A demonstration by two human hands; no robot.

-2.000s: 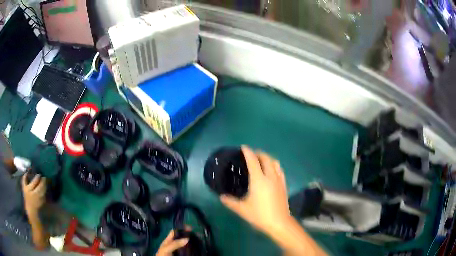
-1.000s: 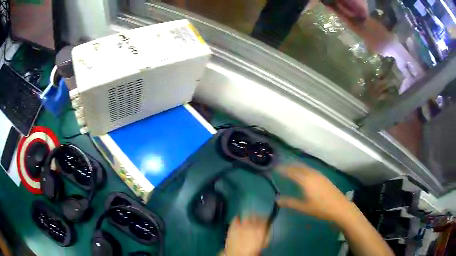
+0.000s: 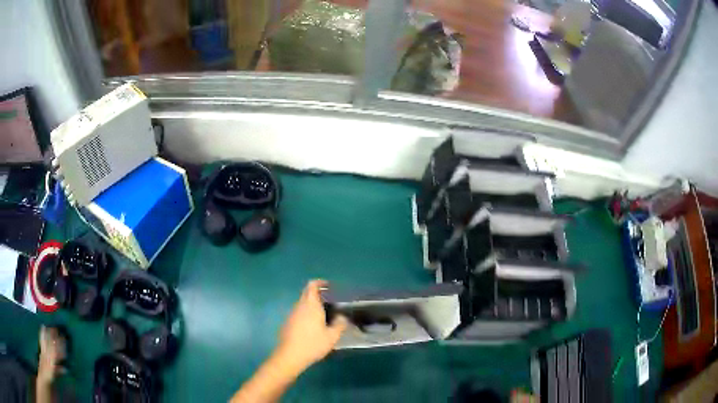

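My left hand grips the left end of an open box sleeve, which lies tilted with its white inside showing and a small dark thing within. Only a bit of skin, apparently my right hand, shows at the bottom edge beside a dark blurred object; its grip is hidden. Black over-ear headphones lie with an open carry case at the back of the green bench, beside the blue instrument.
Open box sleeves stand in a row at right. A striped retail box lies in front. More headphones and cases lie at left. Another person's hand is at far left. A blue instrument carries a beige-grey box. A power strip is at right.
The view has swung right. My hands have let go of the headphones, now lying with their case at the back. My left hand has taken hold of the open sleeve.
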